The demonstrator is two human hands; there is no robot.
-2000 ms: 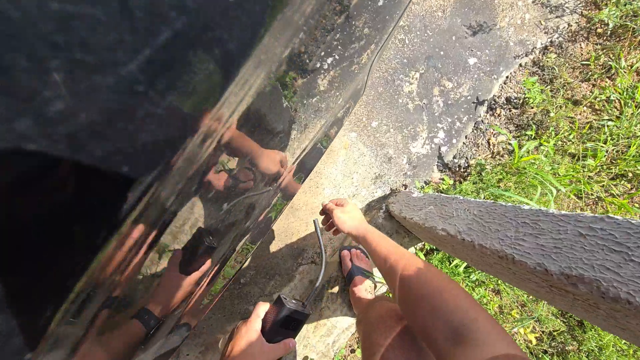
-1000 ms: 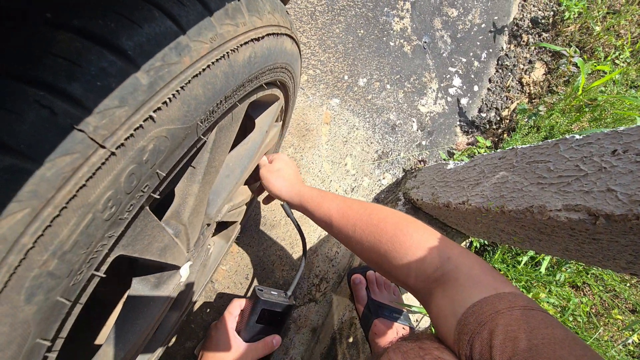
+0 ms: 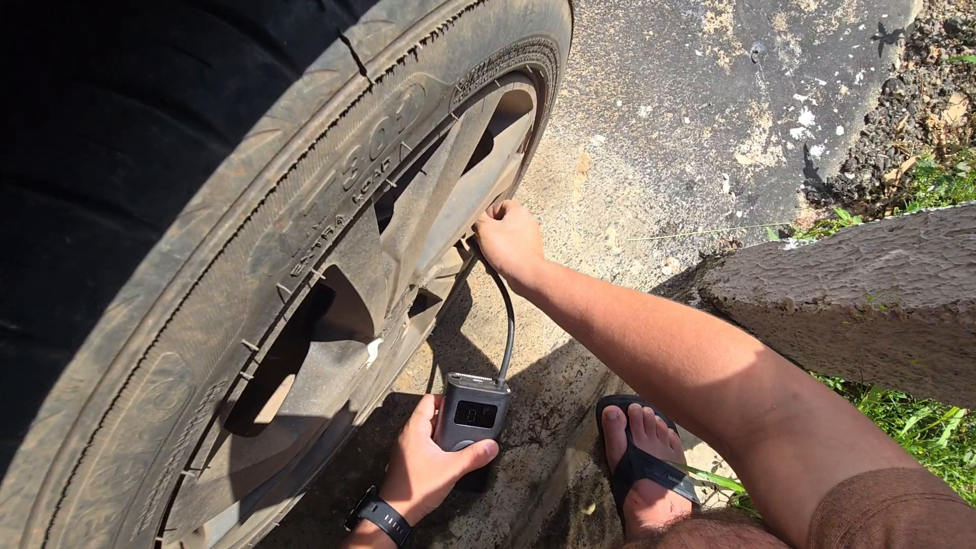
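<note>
A portable electric tire inflator (image 3: 471, 415) with a small display is gripped in my left hand (image 3: 438, 465), below the wheel's rim. Its black air hose (image 3: 506, 313) curves up from the inflator's top to my right hand (image 3: 512, 236). The fingers of my right hand are closed at the edge of the dusty alloy wheel (image 3: 435, 198), around the hose's end. They hide that end, and whether it sits on a valve cannot be seen. The worn rubber tire (image 3: 305, 175) with raised lettering fills the left side of the view.
A rough concrete kerb (image 3: 854, 282) juts in from the right, with grass (image 3: 938, 442) beside it. My sandaled foot (image 3: 648, 457) stands on the stained concrete ground (image 3: 610, 175) near the inflator. Loose gravel (image 3: 877, 130) lies at the upper right.
The view has swung from the shiny car body to the wheel. My right hand, held apart from the hose two seconds ago, is now on the hose's end at the rim.
</note>
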